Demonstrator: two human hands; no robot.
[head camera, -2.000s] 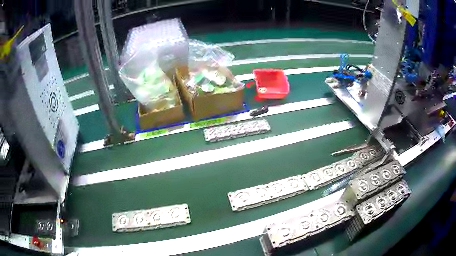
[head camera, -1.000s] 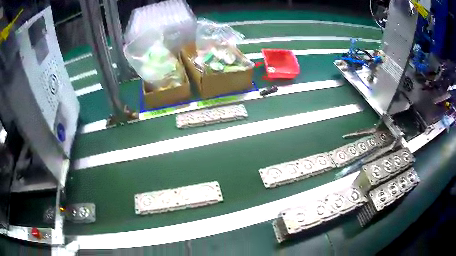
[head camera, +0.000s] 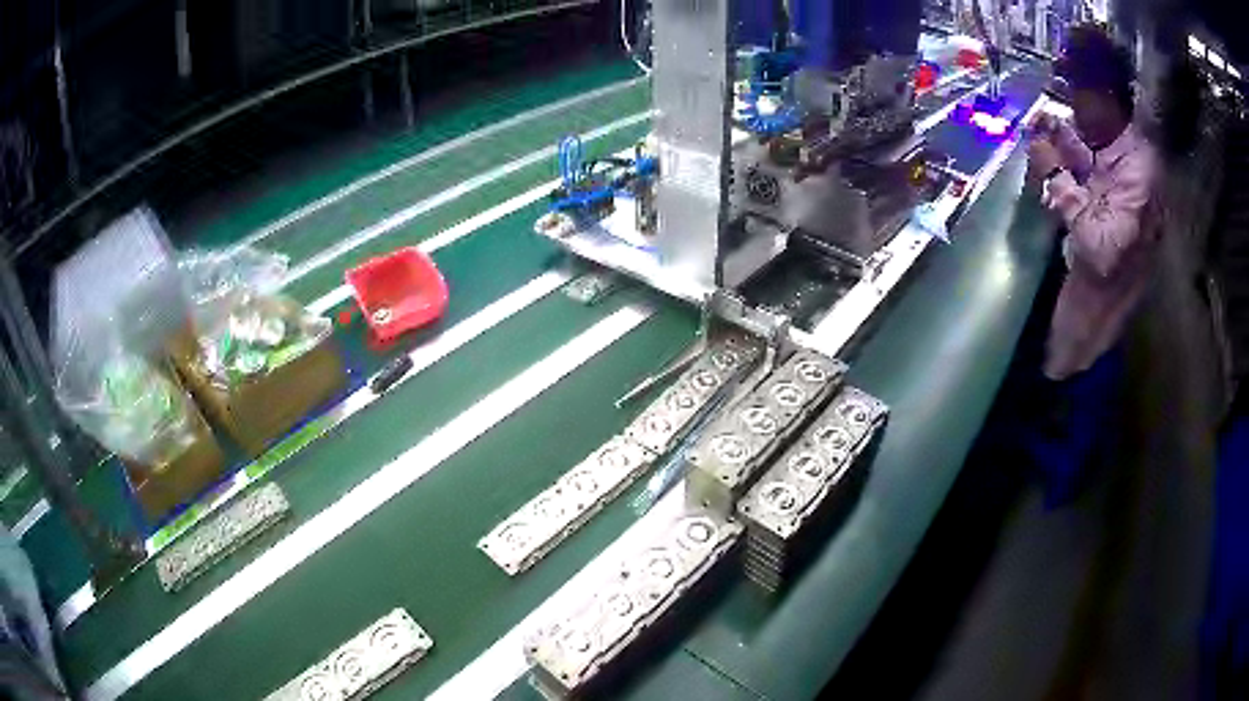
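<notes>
Neither of my hands is in the picture. Nearest in front of me, a fixture stack (head camera: 633, 603) lies along a white strip, its top carrier showing round nests. Two taller fixture stacks, one (head camera: 767, 427) and another (head camera: 815, 479), stand side by side beyond it, with ridged sides. Two carrier fixtures lie end to end on the green surface, the nearer one (head camera: 573, 500) and the farther one (head camera: 696, 400), by the station. Another carrier fixture (head camera: 359, 664) is cut off by the lower edge. One more carrier (head camera: 223, 534) lies near the boxes.
Cardboard boxes (head camera: 281, 397) with clear bags stand at the left, near a red bin (head camera: 397, 297) and a small black object (head camera: 392, 374). A grey station (head camera: 692, 151) with blue tubing stands at centre back. A person in a pink top (head camera: 1103, 219) stands at the right along the line.
The view has swung to the right, so the left station has mostly left the picture and the person has come into view. The carrier near the boxes sits farther left along its lane relative to them.
</notes>
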